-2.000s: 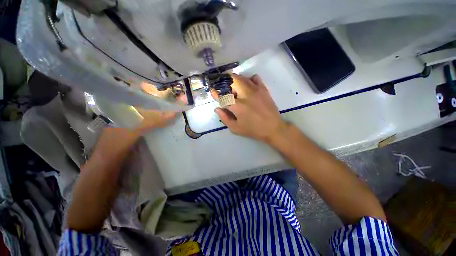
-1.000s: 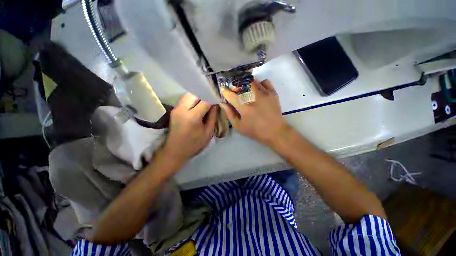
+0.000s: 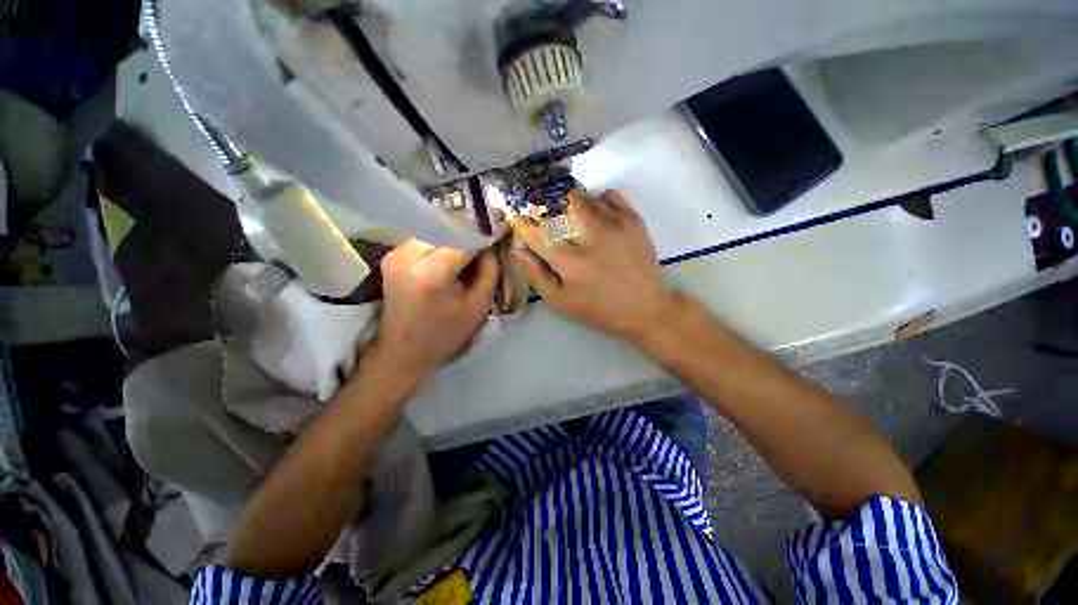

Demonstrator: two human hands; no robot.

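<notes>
A beige-grey garment piece (image 3: 281, 402) hangs over the table's left front edge and the lap, with a dark brown piece (image 3: 177, 254) beside it at the left. A small brownish fold of cloth (image 3: 513, 284) stands between my hands at the presser foot (image 3: 494, 203). My left hand (image 3: 435, 301) pinches cloth just left of this fold, fingertips close to the needle area. My right hand (image 3: 603, 266) lies right of the foot, its thumb and finger against the fold. The needle tip is hidden by the machine head and fingers.
The white sewing machine head (image 3: 390, 71) with a ribbed cream knob (image 3: 544, 76) is above my hands. A gooseneck lamp (image 3: 305, 239) is at the left. A black phone (image 3: 762, 140) lies on the machine bed. Dark green handles (image 3: 1056, 195) are at the right end. Cloth (image 3: 83, 496) is heaped lower left.
Since two seconds ago, my left hand has come up beside the needle with the cloth, and the brown piece now shows at the left. Since one second ago, both hands have barely moved.
</notes>
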